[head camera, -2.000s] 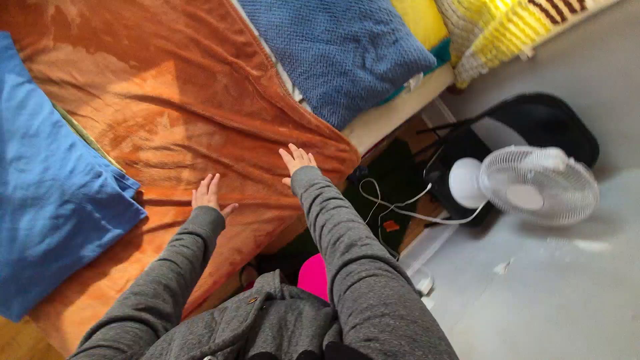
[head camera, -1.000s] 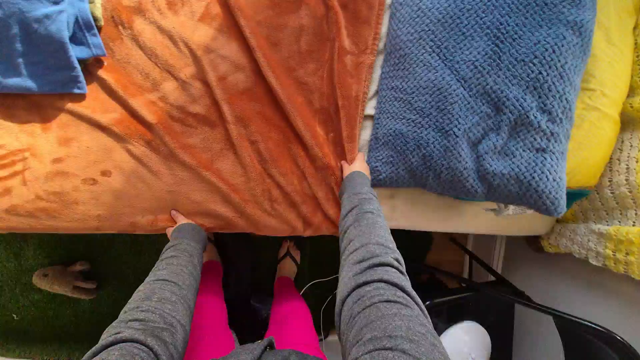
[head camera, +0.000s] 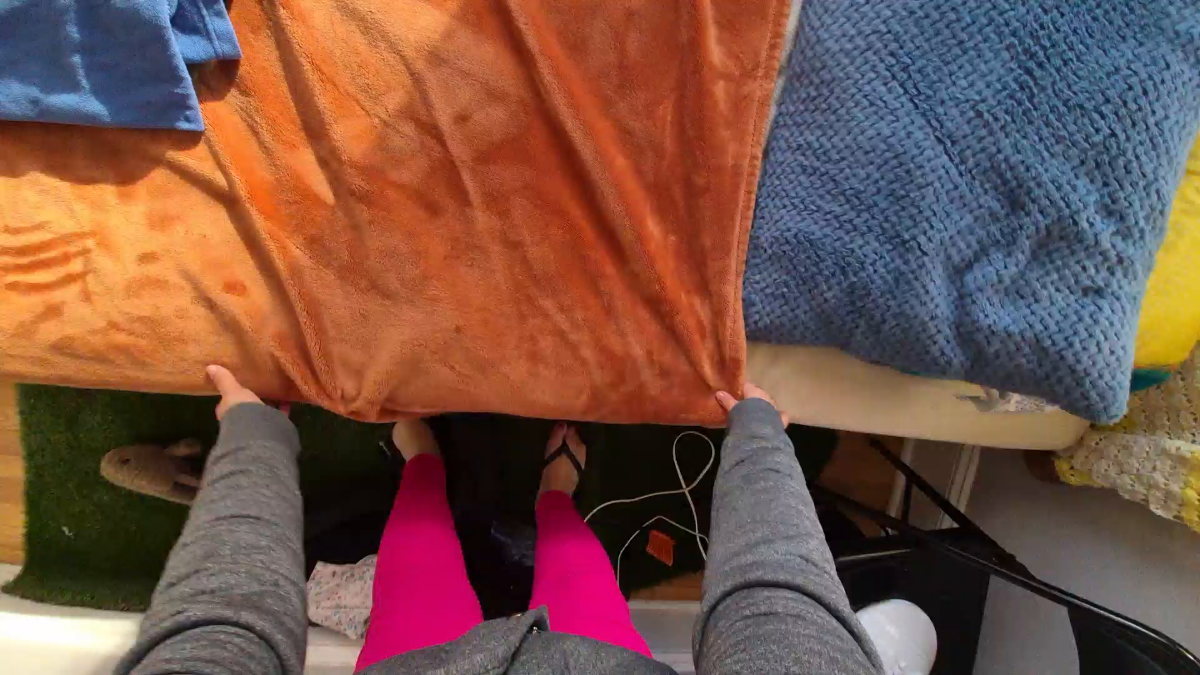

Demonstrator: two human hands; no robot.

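An orange plush blanket (head camera: 487,216) covers the bed, creased toward its front edge. My left hand (head camera: 232,390) is at that edge on the left, thumb on top and the other fingers hidden beneath it. At the blanket's front right corner, my right hand (head camera: 752,401) grips the edge between thumb and fingers, beside the pale mattress (head camera: 872,389). A blue textured pillow (head camera: 956,187) lies just right of the blanket's hemmed side. Blue folded fabric (head camera: 94,66) rests on the blanket at the upper left.
Below the bed lie a green grass-like rug (head camera: 84,534), a brown slipper (head camera: 150,469) and a white cable (head camera: 647,504). A black metal frame (head camera: 975,553) and white fan base (head camera: 898,633) stand at lower right. A yellow pillow (head camera: 1167,300) and crocheted throw (head camera: 1139,459) are at right.
Two seconds ago both hands were spread above the blanket; now they are at its front edge. The right hand has taken hold of the corner. The view has turned to face the bed squarely.
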